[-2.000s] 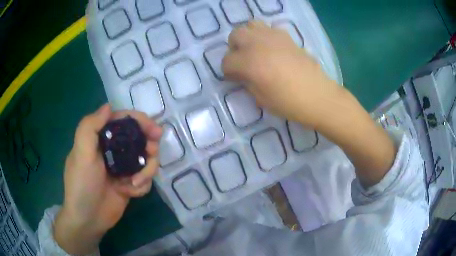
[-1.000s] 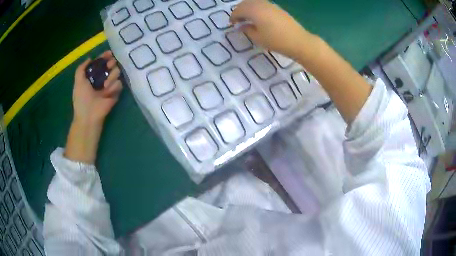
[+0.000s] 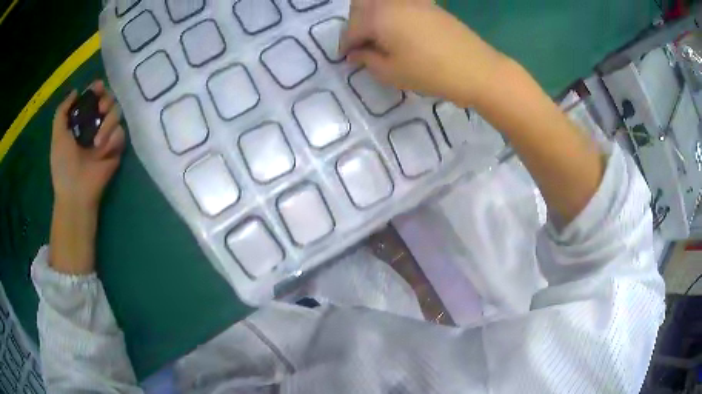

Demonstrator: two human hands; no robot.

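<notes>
My left hand [image 3: 86, 146] holds a glossy black watch housing [image 3: 85, 118] at its fingers, over the green mat left of the tray. The white translucent frame tray [image 3: 165, 165] lies at a slant in front of me, with rows of rounded-square pockets outlined by thin dark frames [image 3: 255, 246]. My right hand [image 3: 392, 50] is over the tray's upper right part, its thumb and fingertips bent together at a pocket's edge. Whether the fingertips pinch a frame cannot be told.
The green mat [image 3: 165, 300] carries a curved yellow tape line [image 3: 48, 88] at the upper left. A second frame tray [image 3: 17, 358] shows at the lower left edge. Shiny clear plastic and pale boxes [image 3: 650, 142] with dark cords are at the right.
The view has shifted, and the tray appears larger and further left. My left hand still holds the housing away from the tray. My right hand stays over the tray's upper right pockets.
</notes>
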